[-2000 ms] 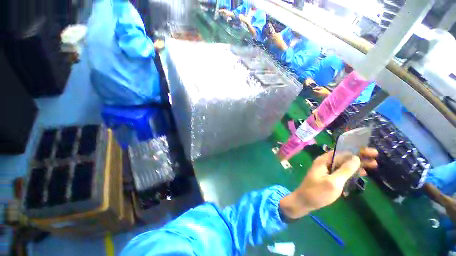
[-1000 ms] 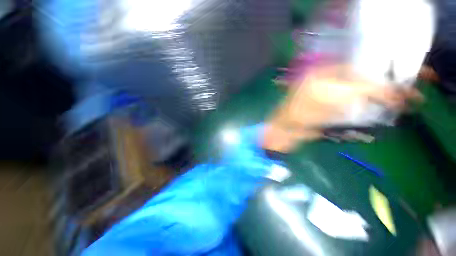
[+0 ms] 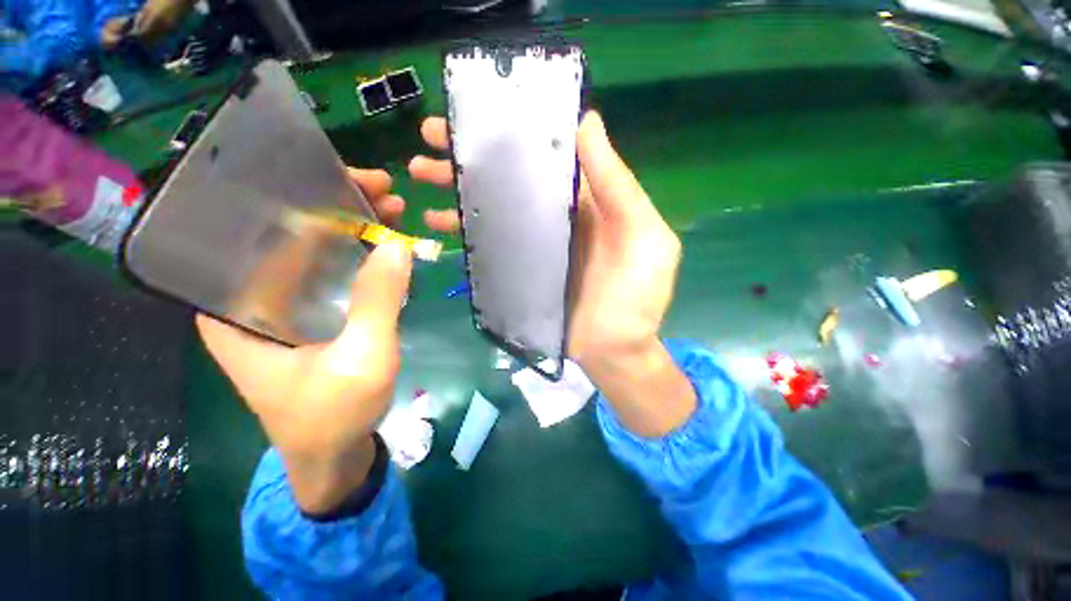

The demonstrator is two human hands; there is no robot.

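My left hand (image 3: 323, 376) holds the screen panel (image 3: 235, 194), a thin smoky-grey plate with a dark rim, tilted, at the left. An orange-gold flex cable (image 3: 382, 235) with a pale end sticks out from its inner face beside my thumb. My right hand (image 3: 622, 258) holds the housing (image 3: 511, 188), a black-rimmed shallow grey plate with a small round hole near its top end, nearly upright. The two parts are apart, held above the green bench. My right palm is partly hidden behind the housing.
White scraps (image 3: 552, 393) and a pale-blue strip (image 3: 475, 431) lie below the hands. Red bits (image 3: 799, 385) and a blue-and-cream tool (image 3: 898, 299) lie at right. Small modules (image 3: 389, 90) lie on the belt behind. A pink-wrapped post (image 3: 53, 164) and a person's blue sleeves are upper left.
The view has swung from the stack of trays to the bench. Both hands now show in front, the right holding the housing and the left the screen panel with its flex cable visible.
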